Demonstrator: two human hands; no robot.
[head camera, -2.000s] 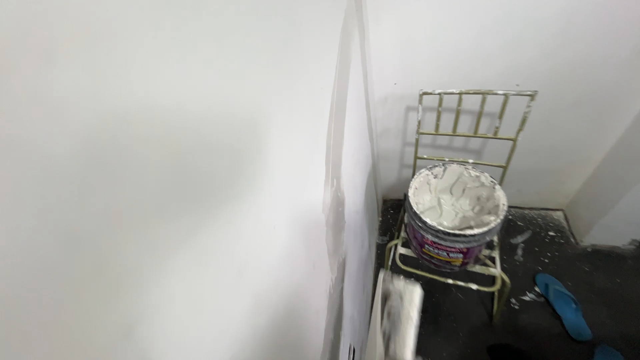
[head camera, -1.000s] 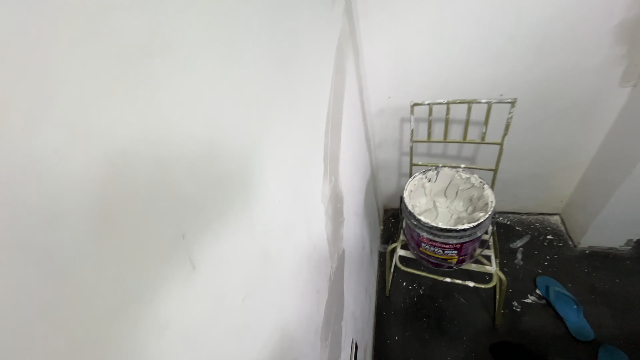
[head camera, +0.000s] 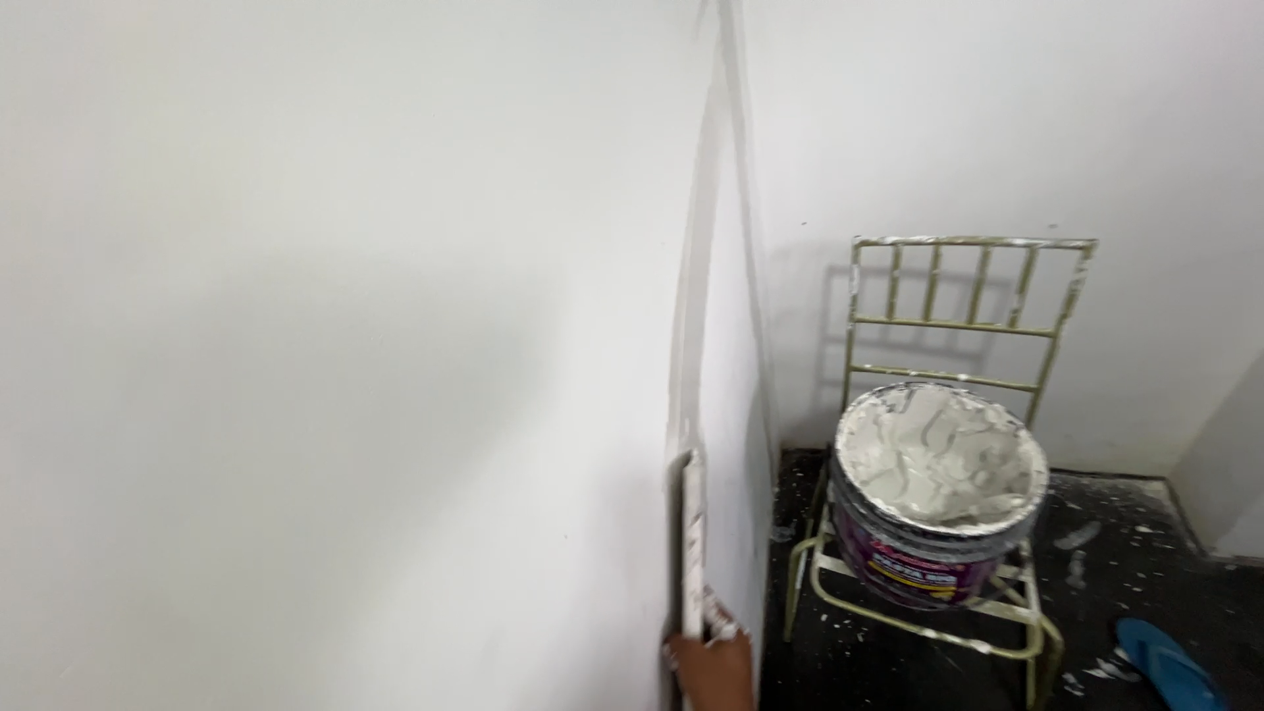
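At the bottom centre, my right hand grips a long flat plastering tool coated with white compound. The tool stands upright against the white wall, its top end at the lower part of a damp grey strip of compound near the corner. Its blade edge is seen almost end-on. White smears cover some of my fingers. To the right, an open bucket holds white wall compound. My left hand is not in the frame.
The bucket stands on a paint-spattered metal chair by the back wall. A blue flip-flop lies on the dark floor, which has white splashes. A wall edge rises at the far right.
The plastering tool was at the bottom centre two seconds ago and out of view one second ago. Now it is against the wall at the strip, with my right hand visible on it.
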